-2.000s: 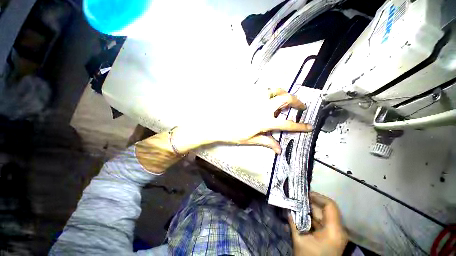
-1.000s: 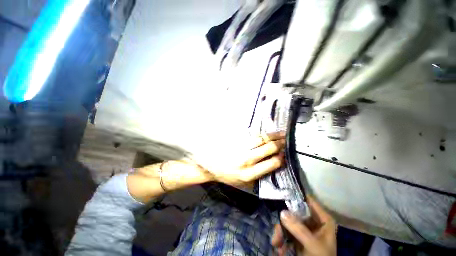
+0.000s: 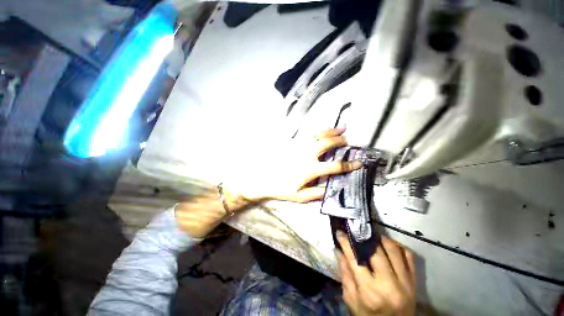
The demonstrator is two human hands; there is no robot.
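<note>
The curved striped piece (image 3: 357, 188) lies at the needle area (image 3: 382, 162) of the white sewing machine (image 3: 476, 80), with a black fabric piece (image 3: 365, 248) under and beside it. My left hand (image 3: 309, 170) is overexposed and lies flat with fingers spread, fingertips pressing on the striped piece's upper left part. My right hand (image 3: 382, 281) is at the near end, its fingers on the black fabric below the striped piece. The exact hold of the right fingers is hard to tell. The needle tip is too blurred to see.
A blue work lamp (image 3: 123, 86) hangs at the upper left. More striped pieces (image 3: 328, 71) lie on black fabric behind. A ribbed silver knob (image 3: 415, 200) is right of the needle area. A dark line (image 3: 470, 254) crosses the tabletop (image 3: 495, 216).
The striped piece has moved up under the machine, with less of it towards me. My left hand has spread and shifted up. More black fabric shows at my right hand. The view has shifted.
</note>
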